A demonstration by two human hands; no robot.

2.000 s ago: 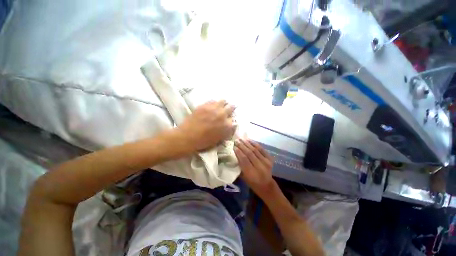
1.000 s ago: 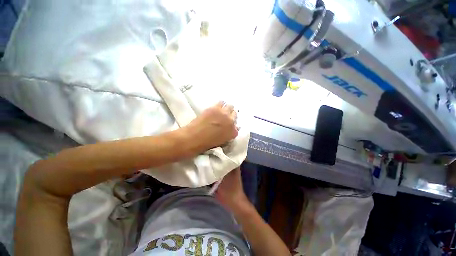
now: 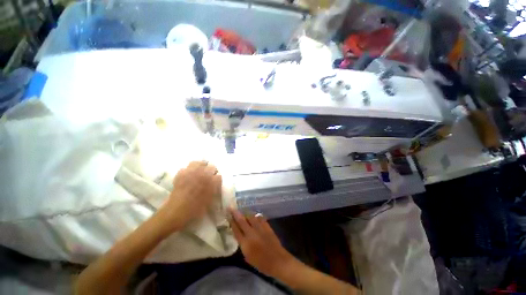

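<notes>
The cream garment piece [image 3: 63,230] lies spread over the left of the table and hangs over the front edge. My left hand [image 3: 197,187] rests on the cloth with fingers bent, holding it near the table's front edge. My right hand [image 3: 254,237] is at the cloth's right edge, just below the table edge, with its fingertips on the cloth. A cloth loop [image 3: 120,147] lies on the garment further left. The needle area of the white sewing machine [image 3: 369,103] is beyond my left hand, blurred by glare.
A black phone [image 3: 315,165] lies right of the needle. The ruled grey table edge [image 3: 282,199] runs along the front. Small items [image 3: 385,167] lie at the table's right. Pale cloth [image 3: 397,248] hangs below right. Red cloth [image 3: 232,41] and a blue-grey cloth pile [image 3: 17,86] are behind and far left.
The view has turned up and right, showing more behind the machine. My right hand has come from under the cloth to its right edge. My left hand stays on the cloth.
</notes>
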